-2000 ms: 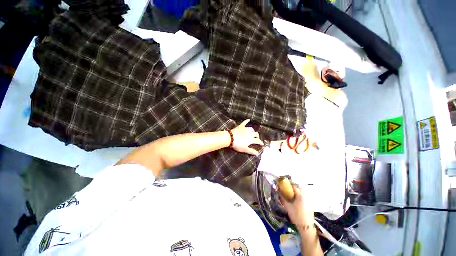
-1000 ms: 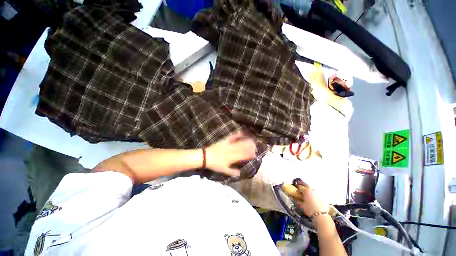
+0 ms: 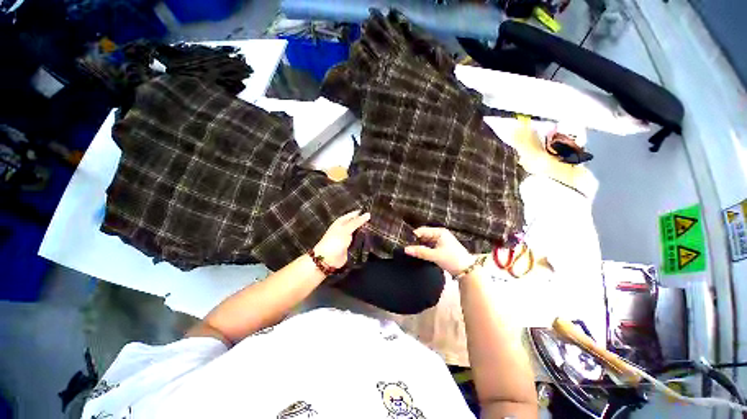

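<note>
A brown plaid piece [image 3: 303,214] with thin cream lines lies across the black padded pressing arm [image 3: 397,284], whose rounded end shows bare near my body. My left hand [image 3: 342,237] holds the piece's near edge on the left. My right hand [image 3: 440,249] holds its edge on the right between thumb and fingers. The steam iron [image 3: 577,360] with its tan wooden handle stands at the right table edge, out of my hands.
Plaid piles lie left [image 3: 192,172] and right [image 3: 434,143] of a pale block [image 3: 329,131]. Orange-red-handled scissors [image 3: 514,259] lie right of my right hand. A small dark and reddish item [image 3: 567,148] lies on a tan sheet [image 3: 536,146]. Another black padded arm [image 3: 594,69] stands beyond.
My right hand has let go of the iron and moved left onto the plaid piece. My left hand now grips the edge, which is drawn back, baring the padded arm's end. The view has shifted.
</note>
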